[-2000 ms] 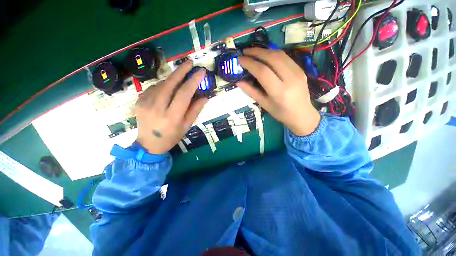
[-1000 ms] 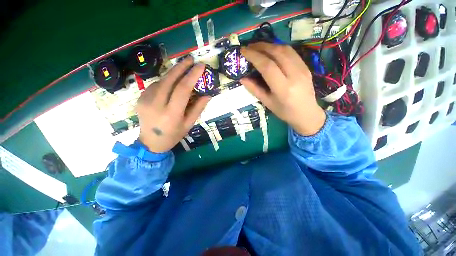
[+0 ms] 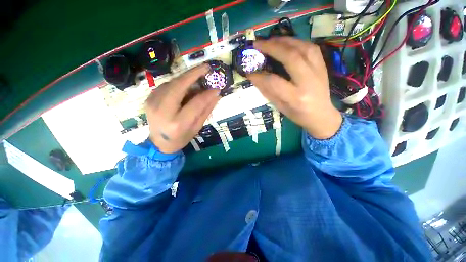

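My left hand [image 3: 181,107] grips a round smartwatch unit [image 3: 215,79] between thumb and fingers, its screen lit white and purple. My right hand [image 3: 299,84] grips a second lit smartwatch unit [image 3: 250,60] by its right side. Both units are over the cream-tan test fixture [image 3: 122,105], close together with their screens up. Two more units sit on the fixture at left: one dark with a faint red mark [image 3: 119,70], one with a small yellow and green icon [image 3: 155,55]. My fingers hide parts of the held units' rims.
A white foam tray [image 3: 391,102] at right holds units, two with red-pink screens. Tangled wire leads [image 3: 365,105] lie beside it. Black modules [image 3: 236,128] under tape strips lie nearest my body. A white paper sheet [image 3: 76,138] is at left, with a red tab [image 3: 149,78] on the fixture.
The held screens changed from blue-white bars to dense white-purple patterns. The right unit has tilted and come away from the fixture slightly. The far-left unit's icon went out. The view shifted slightly.
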